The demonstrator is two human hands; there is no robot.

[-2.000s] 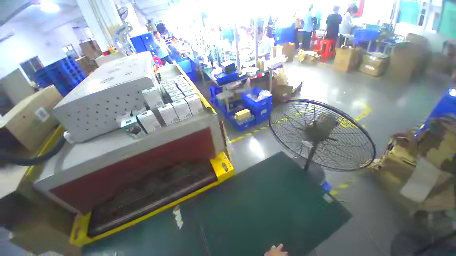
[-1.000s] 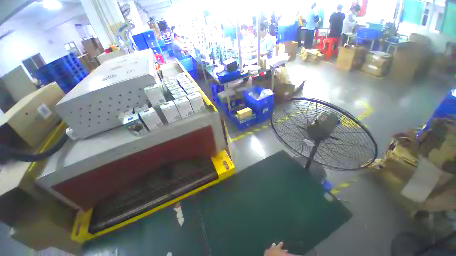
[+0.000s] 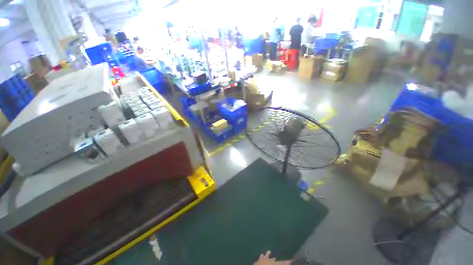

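Note:
A bare hand, seemingly my right hand point(image 3: 270, 259), shows at the bottom edge, mostly cut off, over the near edge of the dark green table point(image 3: 228, 217). Whether it holds anything cannot be seen. My left hand is out of the picture. The heat-shrink tunnel point(image 3: 98, 181) stands at the left, with a red-brown curtain point(image 3: 155, 173) above the dark mesh conveyor point(image 3: 129, 217). Rows of white product boxes point(image 3: 137, 129) stand on top of the machine.
A yellow end guard point(image 3: 203, 181) borders the conveyor. A white scrap point(image 3: 155, 248) lies on the table. A round wire fan point(image 3: 293, 137) stands beyond the table. Scrap cardboard point(image 3: 399, 168) and a blue bin point(image 3: 441, 124) are at the right. People point(image 3: 296, 37) are far back.
The view has turned right, so machine, table and fan appear farther left. More of the blue bin and a stand at the right now show. The hand stays at the bottom edge.

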